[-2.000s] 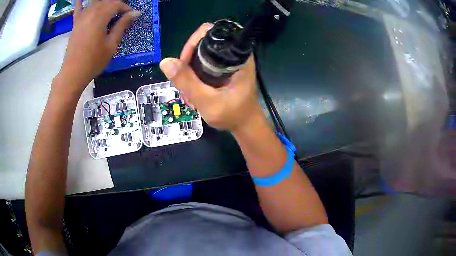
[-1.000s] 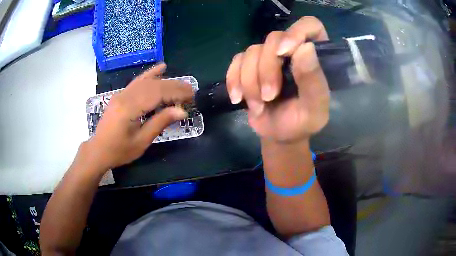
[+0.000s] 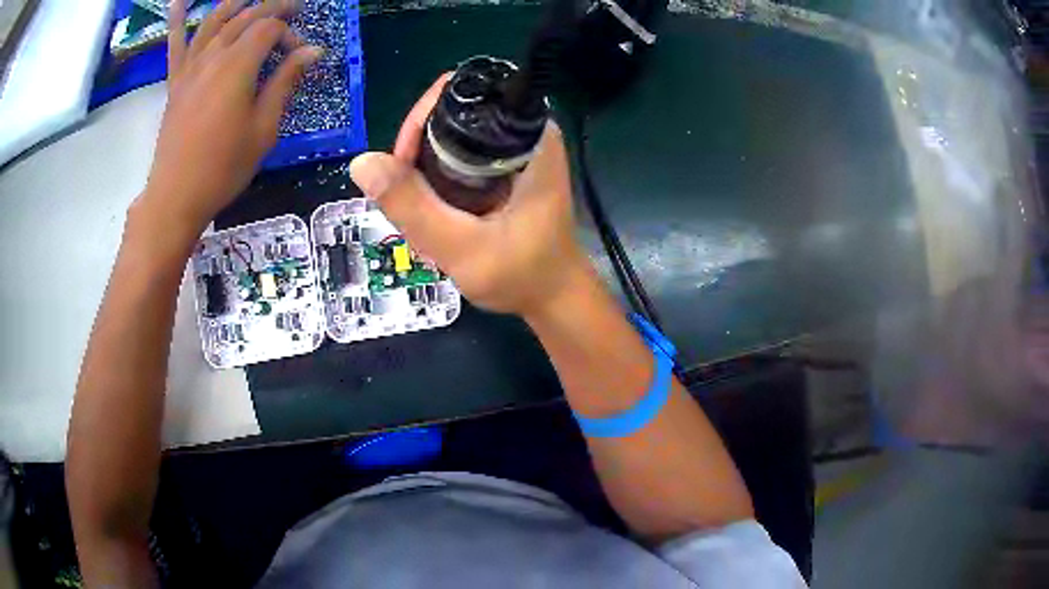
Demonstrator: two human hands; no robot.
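Note:
Two white open housings lie side by side, the left housing (image 3: 260,334) and the right housing (image 3: 374,323), each with a green circuit board and a dark block at its left. A yellow block (image 3: 402,257) stands on the right board. My right hand (image 3: 489,230) is closed around the black electric screwdriver (image 3: 481,138), upright over the right housing's upper right; its tip is hidden. My left hand (image 3: 230,104) is over the blue screw tray (image 3: 357,86) with fingers spread; whether its fingertips hold a screw cannot be told.
A whitish sheet (image 3: 69,276) lies at the left on the dark green bench mat (image 3: 713,230). A black cord (image 3: 615,247) runs down right of the screwdriver. Translucent plastic (image 3: 949,161) is at the right. A blue band (image 3: 630,412) is on my right wrist.
My left hand has moved from over the housings up to the screw tray. My right hand has moved left, and the screwdriver has turned from lying sideways to upright. Both housings show again.

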